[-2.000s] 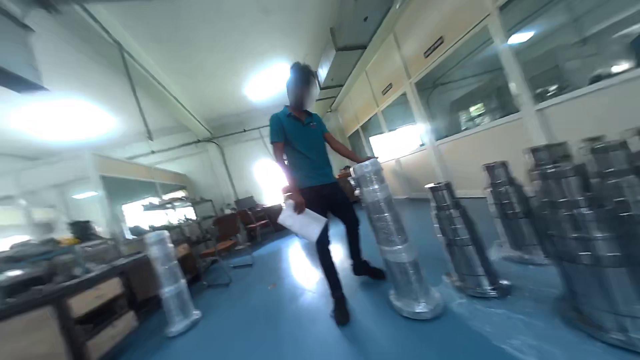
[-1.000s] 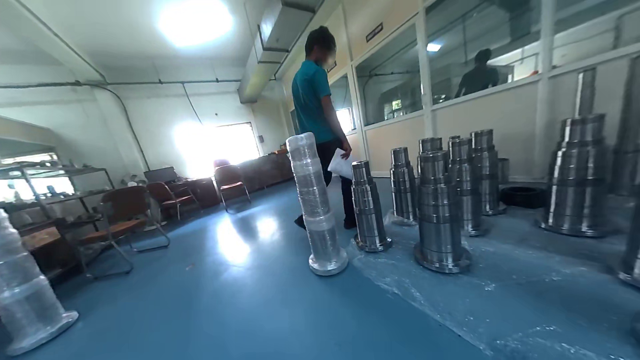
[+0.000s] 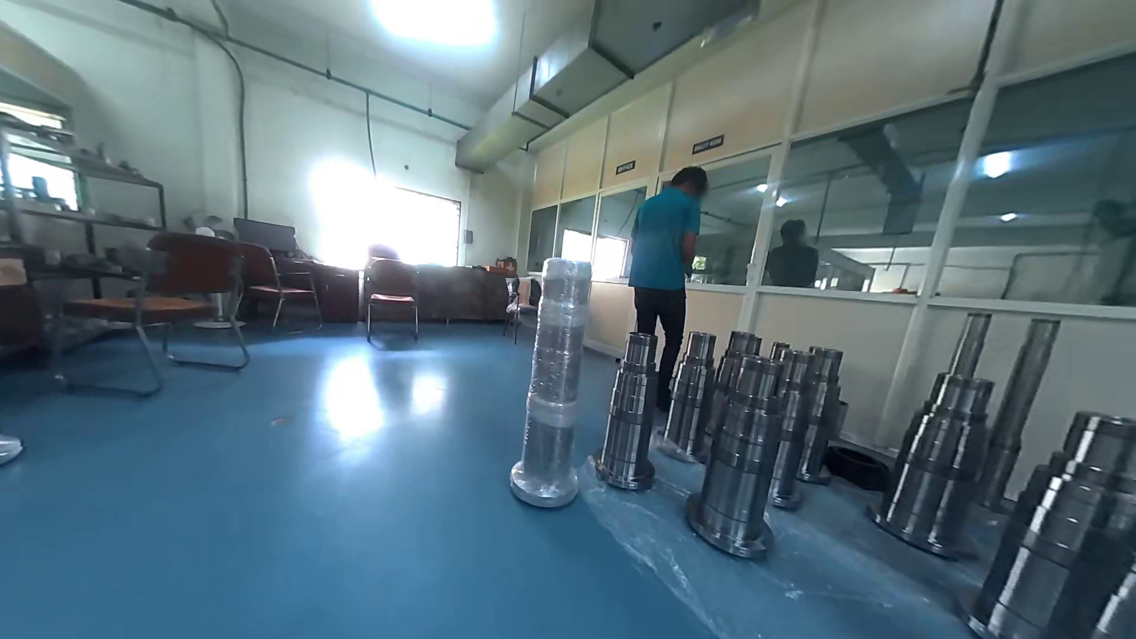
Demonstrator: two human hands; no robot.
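Note:
Neither my left hand nor my right hand shows in the head view. A stepped shaft wrapped in clear plastic film [image 3: 555, 382] stands upright on its round flange on the blue floor, near the middle. To its right stand several bare stepped metal shafts, among them a slim one [image 3: 628, 413], a thicker one in front [image 3: 738, 457] and a large one [image 3: 939, 466]. Another big stepped shaft [image 3: 1061, 532] is cut off by the right edge. Clear plastic sheeting [image 3: 661, 555] lies on the floor beneath and beside the bare shafts.
A person in a teal shirt [image 3: 664, 240] stands behind the shafts, facing away, by a glazed partition wall [image 3: 834, 328]. Chairs [image 3: 392, 293] and desks [image 3: 453, 293] line the far side; a metal shelf rack [image 3: 124, 177] is at left. A black ring [image 3: 859, 468] lies among the shafts.
The person in teal, whose hand was at the wrapped shaft's top two seconds ago, has moved away behind the bare shafts and turned their back. The view has swung to the right.

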